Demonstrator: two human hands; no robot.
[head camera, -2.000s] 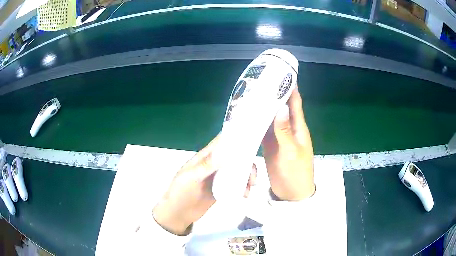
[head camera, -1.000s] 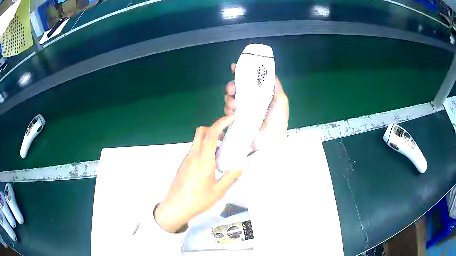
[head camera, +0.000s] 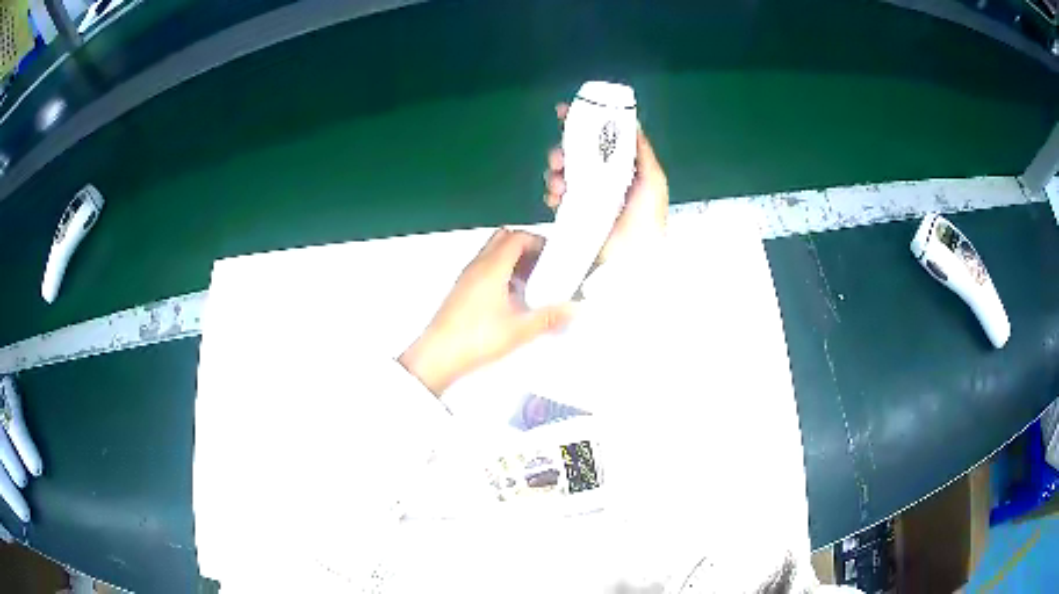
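A glossy white handheld device (head camera: 590, 192) is held up over the far edge of the white work sheet (head camera: 302, 383), its wide head pointing away and its vent grille facing up. My right hand (head camera: 646, 203) grips its upper body from behind and the right side. My left hand (head camera: 482, 308) holds the rounded handle end. A second white device with a dark panel (head camera: 546, 470) lies on the sheet nearer me. A small blue-purple piece (head camera: 548, 411) lies just beyond it. The second device's white body blends into the overexposed sheet.
The green conveyor belt (head camera: 348, 151) runs beyond the scuffed rail (head camera: 859, 207). One device (head camera: 72, 244) lies on it at left. Another (head camera: 964, 279) lies on the bench at right. Several devices (head camera: 16, 435) lie at the left edge. Brown cartons (head camera: 935, 536) stand below at lower right.
The held device has turned from showing its screen side to its vent side and is more upright. The view has tilted down, showing more of the sheet. Both hands still hold the device.
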